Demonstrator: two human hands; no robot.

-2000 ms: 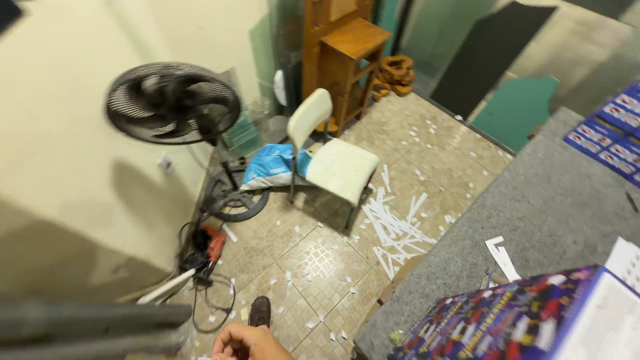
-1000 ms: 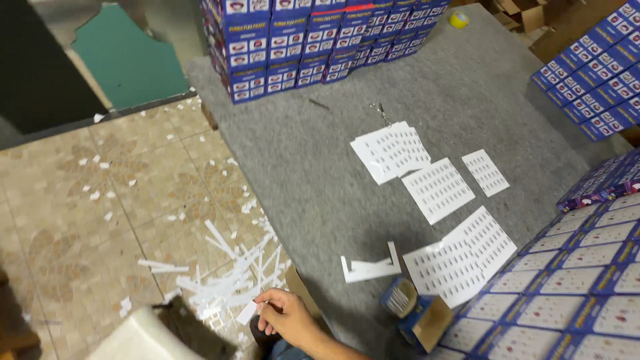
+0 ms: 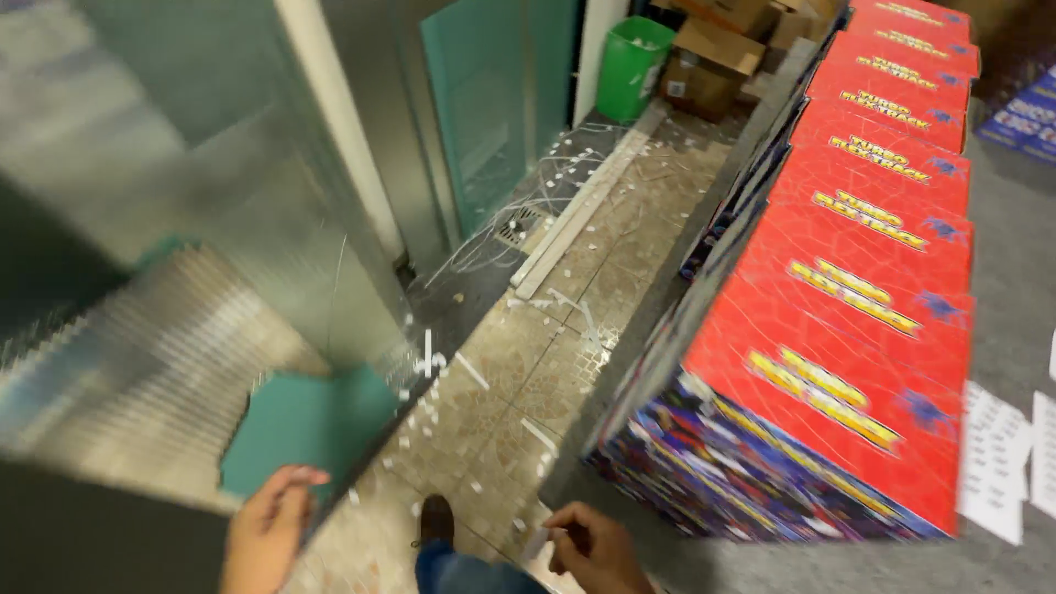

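My left hand (image 3: 276, 524) is raised at the lower left over the floor, its fingers loosely curled with nothing seen between them. At the bottom centre, my right hand (image 3: 596, 549) pinches a small piece of white paper (image 3: 536, 543) between thumb and fingers. That hand is beside the near corner of a grey-covered table, close to a row of red-topped toy track boxes (image 3: 833, 330). White printed sheets (image 3: 994, 466) lie on the table beyond the boxes, partly cut off by the view's right side.
Paper scraps and strips (image 3: 472, 371) litter the tiled floor (image 3: 511, 412). Long pale boards (image 3: 590, 202) lie along it, near a green bin (image 3: 634, 70) and cardboard boxes (image 3: 709, 70). Glass panels (image 3: 487, 115) lean at the left. The grey table (image 3: 767, 565) borders the right side. My shoe (image 3: 437, 520) is on the floor.
The view has swung strongly to the floor beyond the table's end and the red-topped boxes. My left hand has come into view. My right hand still holds a white paper piece, as one second ago.
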